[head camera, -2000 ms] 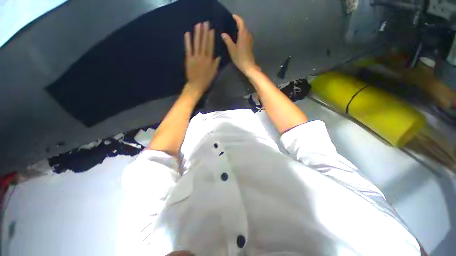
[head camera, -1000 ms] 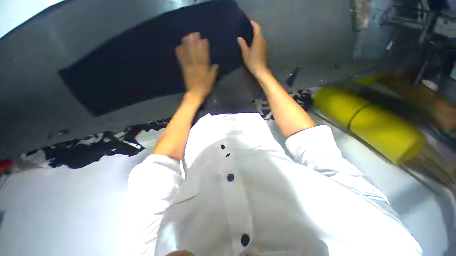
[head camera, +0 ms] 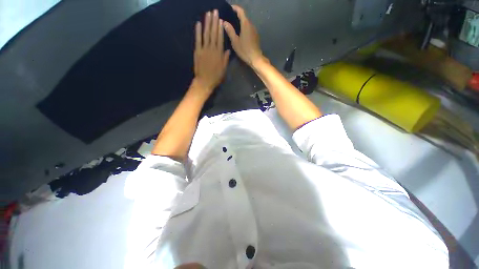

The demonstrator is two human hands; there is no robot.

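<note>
A curved dark navy cloth panel [head camera: 126,65] lies flat on the dark grey tabletop [head camera: 299,26], its narrow left end pointing to the lower left. My left hand [head camera: 210,55] lies palm down on the panel near its right end, fingers extended and slightly apart. My right hand [head camera: 246,38] is at the panel's right edge, thumb toward the cloth and fingers along the far side. Whether its fingers pinch the cloth is not visible. The panel's far right corner reaches the top of the picture.
Black and white scraps [head camera: 97,173] line the table's near edge. A pointed dark object [head camera: 289,61] lies right of my right arm. A yellow roll [head camera: 381,97] tied with dark cord is at the right. Pale cloth [head camera: 23,16] is at the upper left.
Compared with one second ago, the whole view has shifted and tilted. My left hand's fingers are straighter and more spread on the panel, and both hands are closer together.
</note>
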